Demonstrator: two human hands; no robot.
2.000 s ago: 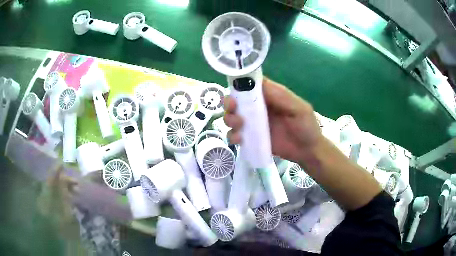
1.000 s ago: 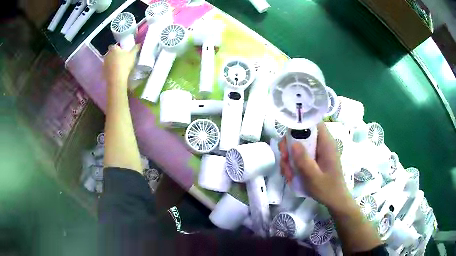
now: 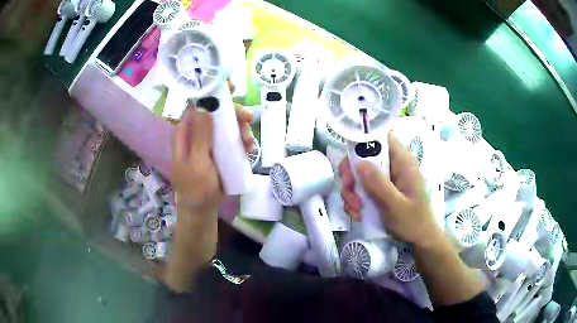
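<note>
My left hand (image 3: 199, 148) is closed round the handle of a white handheld fan (image 3: 226, 145), held upright and slightly tilted; its open-spoked side faces me and its small oval display is dark. My right hand (image 3: 395, 192) grips a second white handheld fan (image 3: 370, 211), spoked side towards me, with glowing digits on its display and my thumb on the handle just below it. Both fans are held above a heap of similar white fans (image 3: 468, 225). Fingers hide parts of both handles.
A printed yellow and pink mat (image 3: 281, 22) lies under the heap. A black smartphone (image 3: 130, 35) is at the mat's upper left. A carton of jumbled fans (image 3: 144, 211) stands at lower left. The green surface (image 3: 436, 44) lies beyond, with several fans (image 3: 88, 25) at upper left.
My left hand has picked up a fan from the mat's pink end and brought it back towards me. My right hand still holds its fan; its display now shows lit digits.
</note>
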